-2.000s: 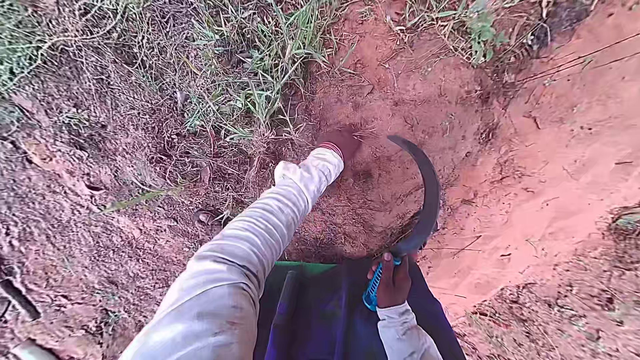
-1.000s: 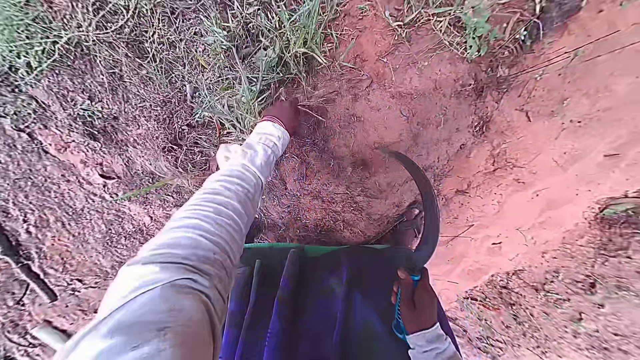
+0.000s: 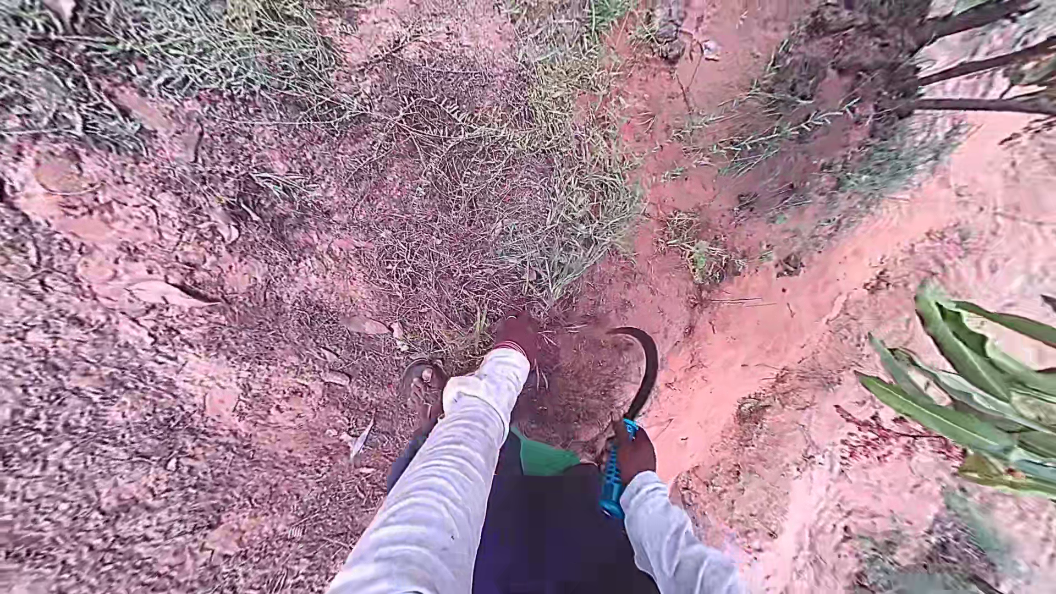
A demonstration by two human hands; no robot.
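Observation:
My right hand (image 3: 635, 455) is closed round the blue handle (image 3: 612, 487) of a sickle, low and right of the middle. The sickle's dark curved blade (image 3: 649, 363) points up, its tip bending left toward my other hand. My left hand (image 3: 517, 334), with a red band at the wrist, reaches down to the ground at the lower edge of a grass patch (image 3: 569, 223). Its fingers are blurred, and whether they hold any grass cannot be told. Dark cloth with a green edge (image 3: 544, 455) lies below between my arms.
A foot in a sandal (image 3: 425, 379) shows left of my left forearm. Reddish soil with dry litter spreads on the left, and a bare sandy strip (image 3: 742, 355) runs up the right. A broad-leaved plant (image 3: 965, 404) stands at the right, with dark branches (image 3: 982, 70) at the upper right.
The view has shifted widely, bringing in the leafy plant and branches. My right hand still holds the sickle. My left hand stays near the ground by the grass.

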